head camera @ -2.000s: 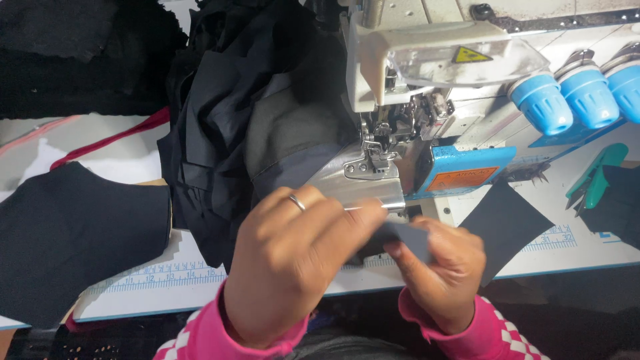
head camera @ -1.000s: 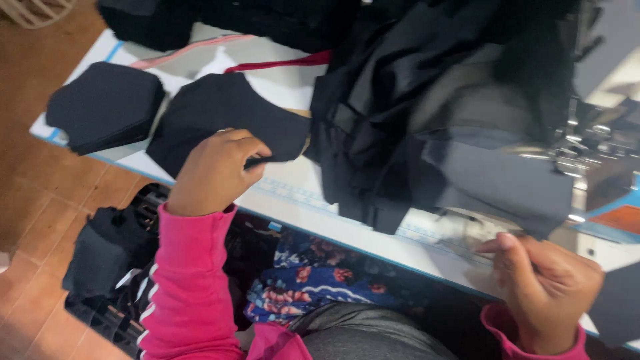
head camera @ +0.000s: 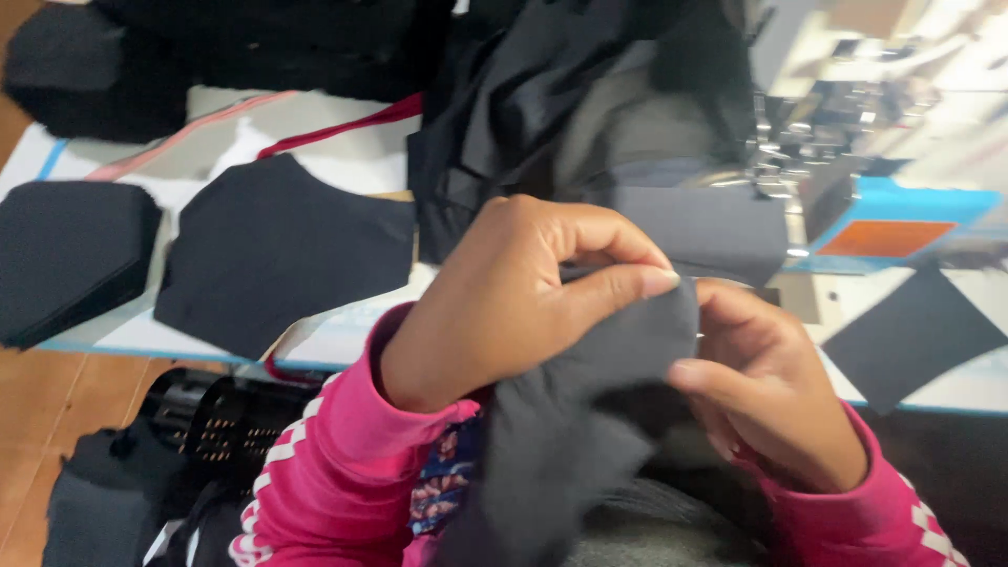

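Note:
My left hand (head camera: 543, 291) pinches the upper edge of a dark grey fabric piece (head camera: 551, 425), which hangs down over my lap. Close on its right, my right hand (head camera: 764, 378) has thumb and fingers at the same piece's right edge. Behind my hands, another grey fabric piece (head camera: 701, 228) lies at the sewing machine's metal presser area (head camera: 780, 173), joined or laid against a heap of dark fabric (head camera: 504, 102). To the left, a stack of cut black fabric pieces (head camera: 283, 252) rests on the white table.
Another stack of black pieces (head camera: 71, 252) lies at the far left, with pink and red strips (head camera: 339, 126) behind. A dark cut piece (head camera: 913, 339) lies at right, below the machine's blue and orange part (head camera: 898, 220). A black crate (head camera: 213, 417) with dark cloth stands below the table edge.
My left hand has moved from the black stack to the right, beside my right hand, and now holds a dark grey piece between them. The view has shifted.

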